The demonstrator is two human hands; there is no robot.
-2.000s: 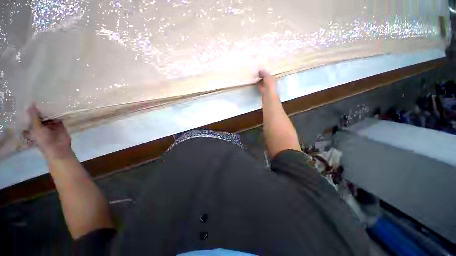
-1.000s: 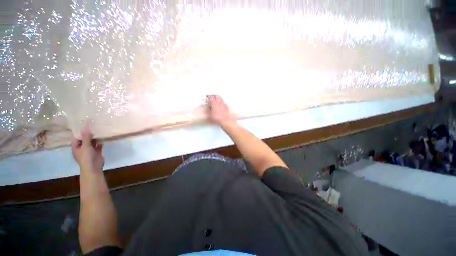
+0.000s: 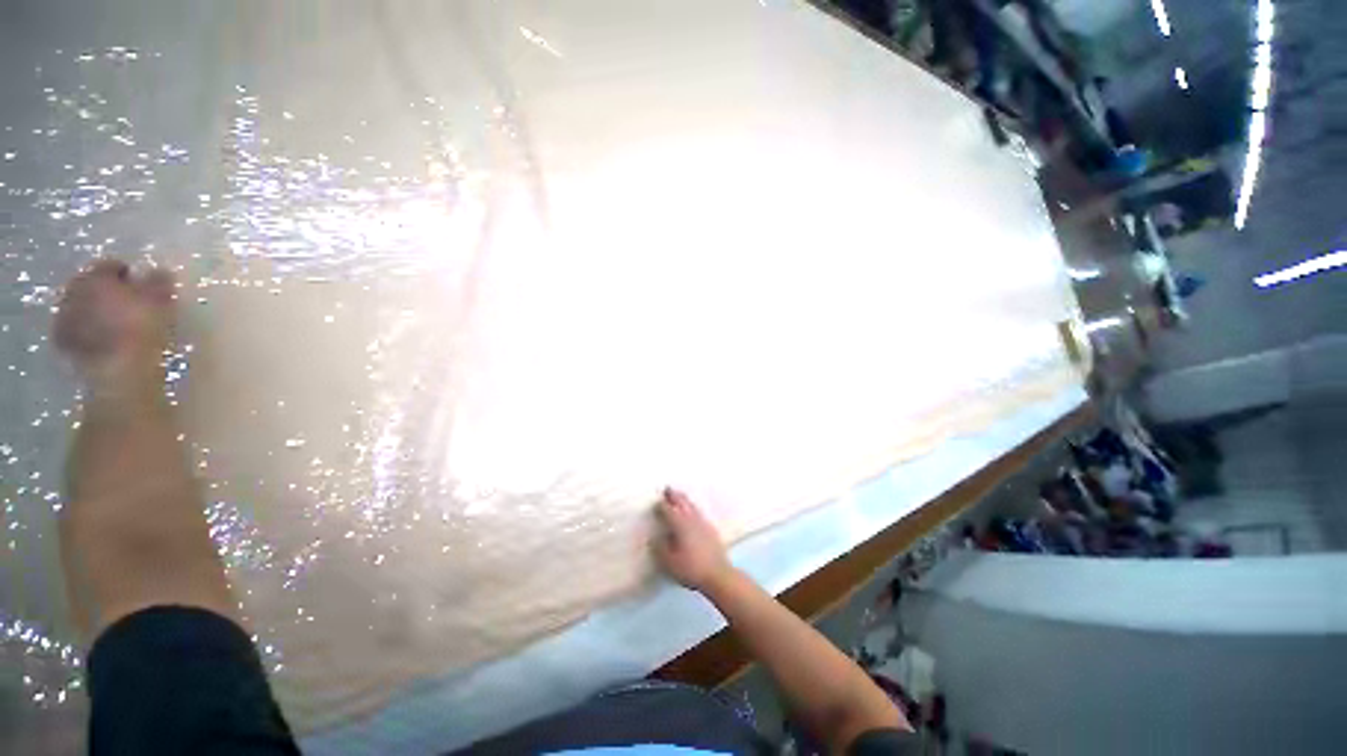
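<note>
The sequin fabric (image 3: 340, 443) covers the table, glittering at the left and glaring white in the middle. My left hand (image 3: 115, 313) is over the fabric at the far left, blurred, with fingers curled; whether it grips cloth is not clear. My right hand (image 3: 690, 544) rests on the cloth near the fabric edge (image 3: 561, 609) on the near side; any fold under its fingers is hidden. White underlay paper (image 3: 798, 544) shows between the cloth and the table edge.
The brown cutting table edge (image 3: 872, 550) runs up to the right. A yellow block (image 3: 1071, 341) lies at the far right cloth end. A large grey-white covered form (image 3: 1123, 650) stands at the lower right. Dark scraps (image 3: 1108, 495) lie beyond the table.
My left hand has left the near edge and moved up and left over the fabric. My right hand remains near the edge, lower in view. The view has tilted and now shows ceiling lights.
</note>
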